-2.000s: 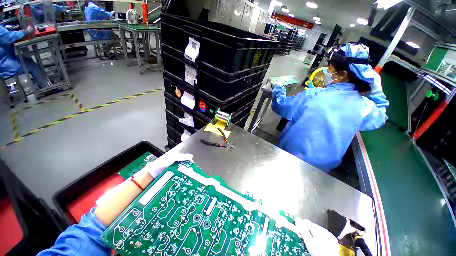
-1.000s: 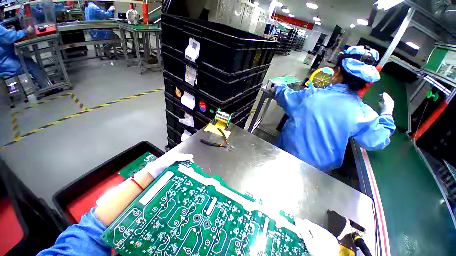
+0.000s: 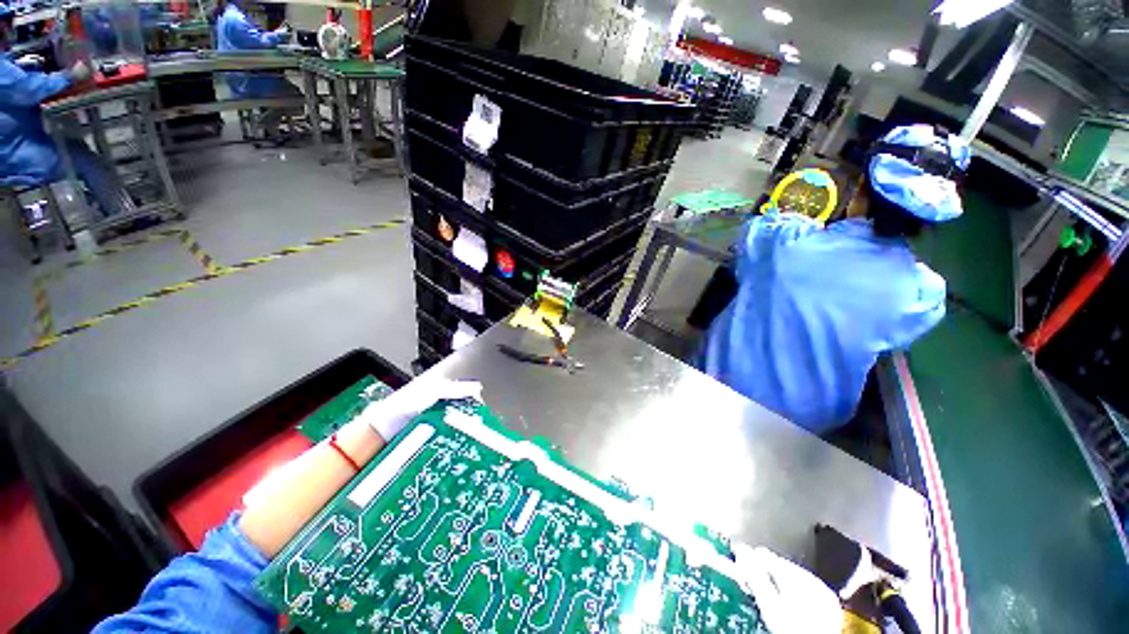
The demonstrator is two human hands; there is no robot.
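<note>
A large green circuit board (image 3: 495, 533) with white printed lines and a white strip along its far edge lies across the lower middle of the view, tilted, at the near edge of the steel table (image 3: 669, 427). My left hand (image 3: 415, 403), in a white glove, holds its far left corner. My right hand (image 3: 786, 594), in a white glove, grips its right end and is partly cut off by the bottom edge. The board's near edge is out of the picture.
A black tote (image 3: 167, 477) with red lining and a green board stands left. Stacked black totes (image 3: 545, 130) rise beyond the table. Cutters (image 3: 535, 358) and a solder reel (image 3: 553, 294) lie far left; an iron stand (image 3: 854, 564) is right. A person (image 3: 817, 310) stands beside the green conveyor (image 3: 990, 458).
The person beyond the table has turned toward the conveyor and brought both arms in to that side. The board and my hands have stayed in place; the view has shifted slightly.
</note>
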